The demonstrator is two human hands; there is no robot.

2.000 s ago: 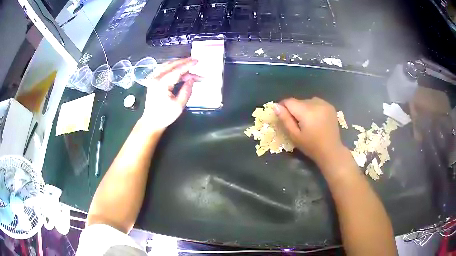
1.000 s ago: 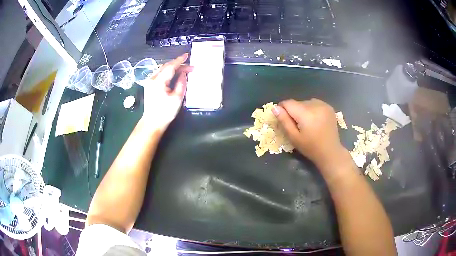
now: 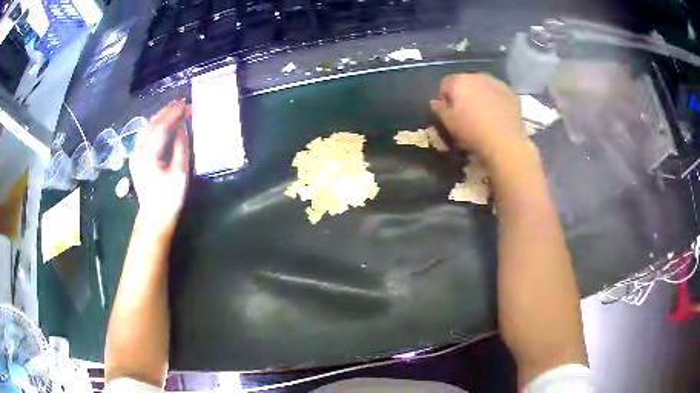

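A smartphone [image 3: 217,123] with a glowing white screen lies on the dark green mat. My left hand [image 3: 161,160] rests at its left edge, fingers apart and holding nothing. A heap of flat beige scraps [image 3: 335,175] lies in the middle of the mat. My right hand [image 3: 480,115] is over the right-hand, looser pile of beige scraps [image 3: 472,184], fingers curled and thumb pointing left. Its fingertips are blurred, so I cannot tell whether they hold anything. The hand and forearm hide part of that pile.
Clear plastic cups [image 3: 107,147], a white cap [image 3: 123,186], a pale yellow note [image 3: 61,224] and a pen [image 3: 98,265] are at left. A black tray [image 3: 307,27] is beyond the mat. A translucent bottle [image 3: 532,63] and white scrap [image 3: 538,111] are at right. A fan [image 3: 21,353] is lower left.
The view has turned to the right. My right hand has left the central beige heap and moved over to the right-hand pile. My left hand stays beside the phone.
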